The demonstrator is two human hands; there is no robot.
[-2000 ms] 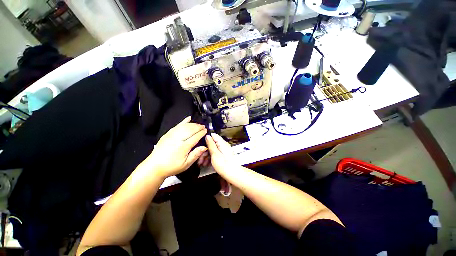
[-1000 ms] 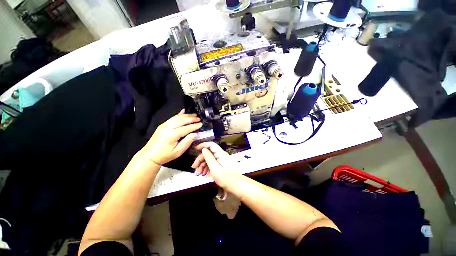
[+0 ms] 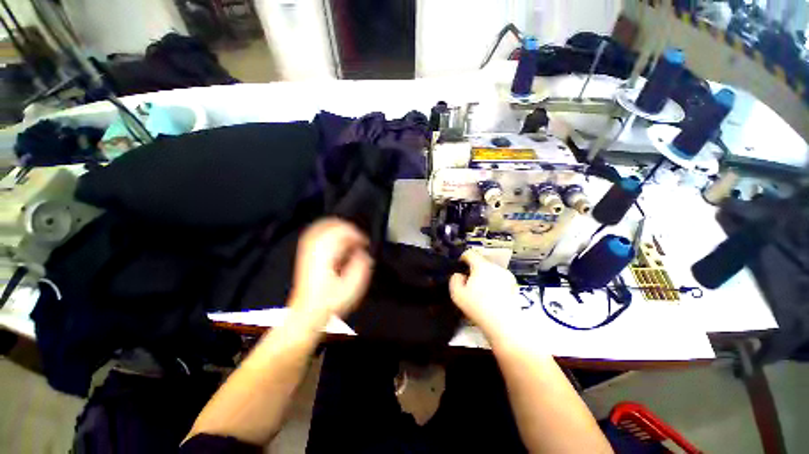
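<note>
A black fabric piece lies over the front edge of the white table, left of and below the machine's needle area. My right hand pinches its upper right corner just below the machine. My left hand is over the dark cloth at the piece's left side, blurred, with fingers curled; whether it grips cloth cannot be told. The cream overlock machine has three round dials, JUKI lettering and a yellow label. A bare metal plate shows left of its needle area.
A large black fabric pile covers the table's left part, with purple cloth behind. Dark thread cones stand right of the machine, beside gold parts. A red basket is at lower right. Another machine is far left.
The view has turned left and up. My hands have moved apart from the needle area, and the black piece now spreads between them over the table's front edge.
</note>
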